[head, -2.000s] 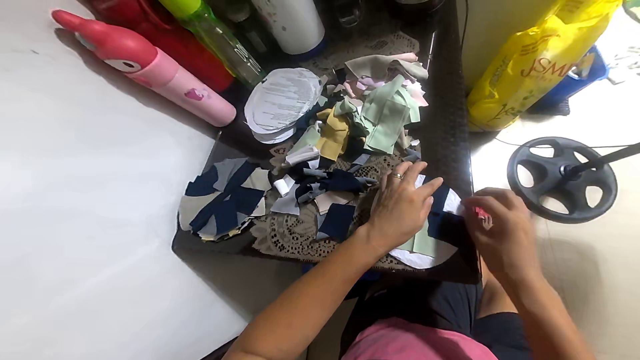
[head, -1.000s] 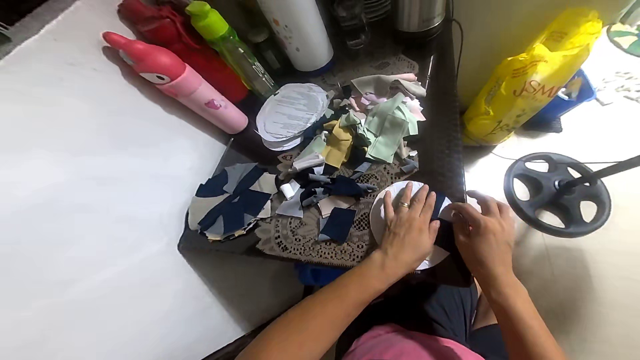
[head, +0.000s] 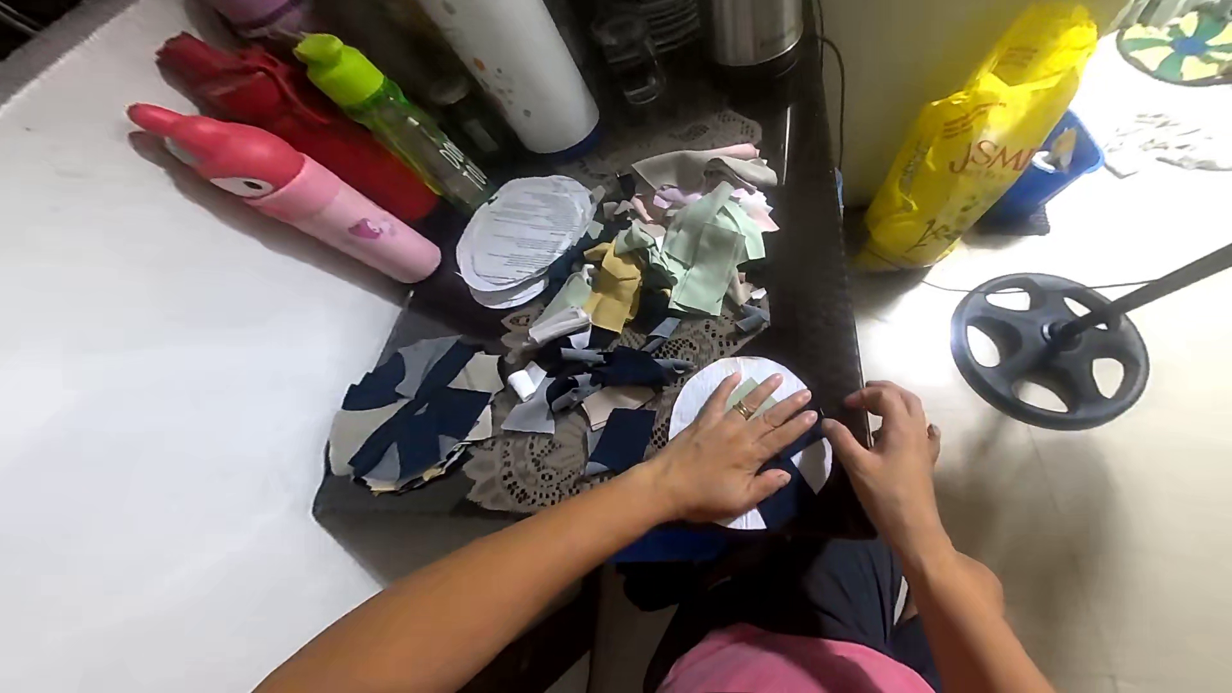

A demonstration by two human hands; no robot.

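My left hand (head: pixel 731 452) lies flat, fingers spread, on a round white paper piece (head: pixel 693 393) near the table's front right corner. Navy and pale green fabric strips lie on that round and show around the fingers. My right hand (head: pixel 890 452) is at the round's right edge, thumb and forefinger bent toward the navy strip; whether they pinch anything is hard to tell. Loose fabric scraps (head: pixel 707 255) in green, mustard, pink and navy are heaped behind. At the left lies a stack of patchwork rounds (head: pixel 414 414), and farther back a stack of white paper rounds (head: pixel 525 231).
A lace cloth (head: pixel 525 476) covers part of the dark table. A pink bottle (head: pixel 327 207), a green bottle (head: pixel 414 135) and a white flask (head: pixel 520 72) line the back left. Right of the table are a yellow plastic bag (head: pixel 962 144) and a black wheel-shaped base (head: pixel 1049 351).
My left hand has come to lie flatter on the round, over strips seen more openly two seconds ago. My right hand no longer shows the small red thing it held then.
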